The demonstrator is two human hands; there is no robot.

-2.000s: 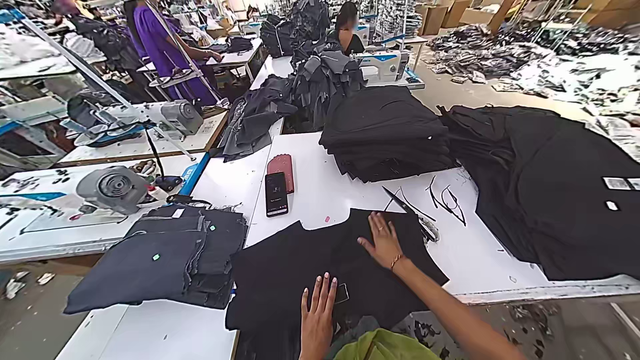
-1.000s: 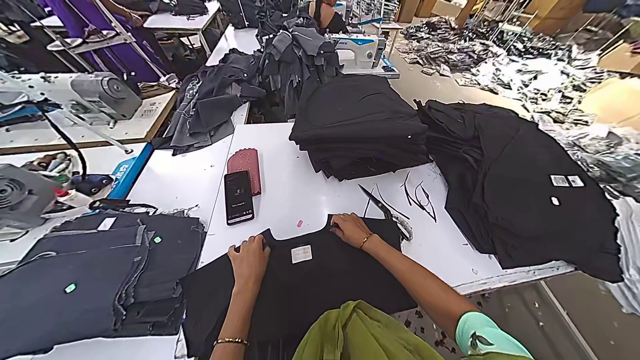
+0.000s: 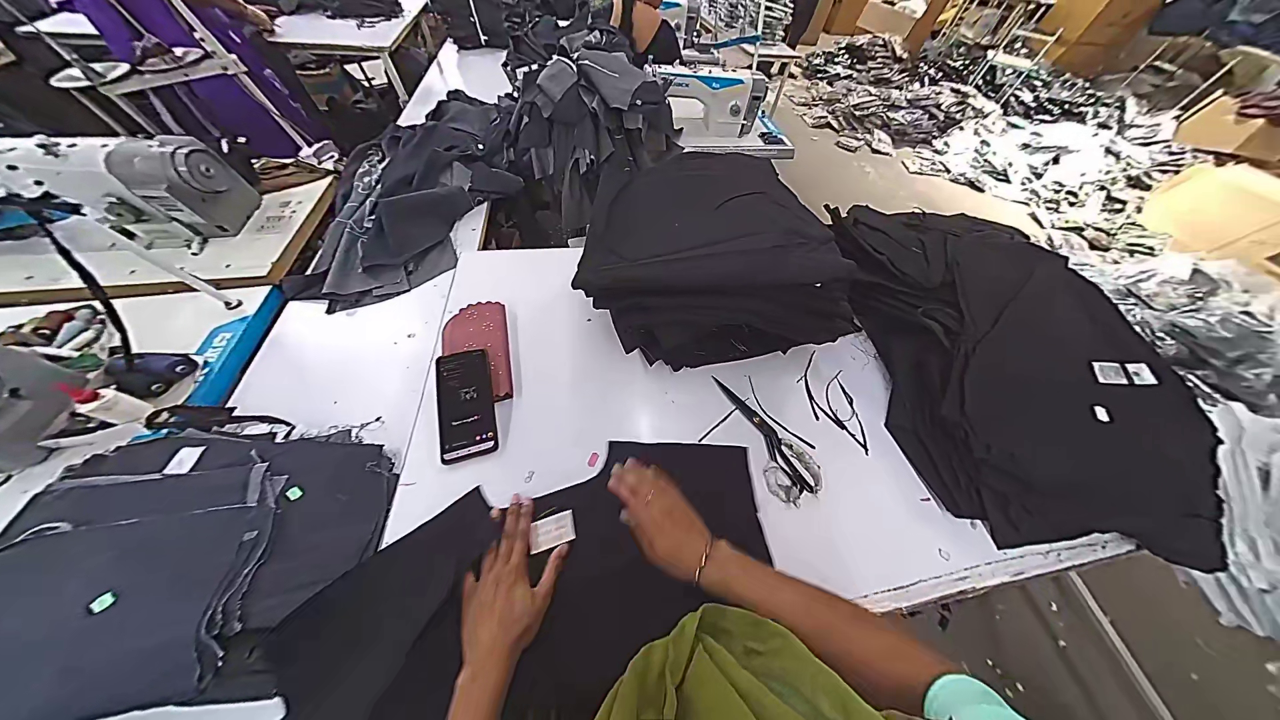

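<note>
A black cut garment piece [image 3: 590, 600] lies spread before me on the white table, with a pale label [image 3: 552, 531] near its curved neckline. My left hand [image 3: 508, 590] rests flat on the cloth, its fingers apart beside the label. My right hand [image 3: 660, 520], slightly blurred, is at the neckline edge right of the label; whether it pinches the cloth I cannot tell. Fabric shears [image 3: 775, 445] with wrapped handles lie to the right of the piece, beside black thread or trim scraps [image 3: 838, 405]. A phone [image 3: 466, 407] lies beyond my left hand, against a red case [image 3: 488, 335].
A stack of black cloth [image 3: 715, 260] stands behind the shears. More black garments [image 3: 1040, 400] hang over the table's right edge. Grey cut pieces [image 3: 130, 570] lie at left. Sewing machines [image 3: 170, 190] stand at left and at the back [image 3: 715, 100]. Two people are partly visible further off.
My left hand has moved from the left part of the neckline to beside the label. The neckline, spread wide a second ago, is now narrower and partly bunched.
</note>
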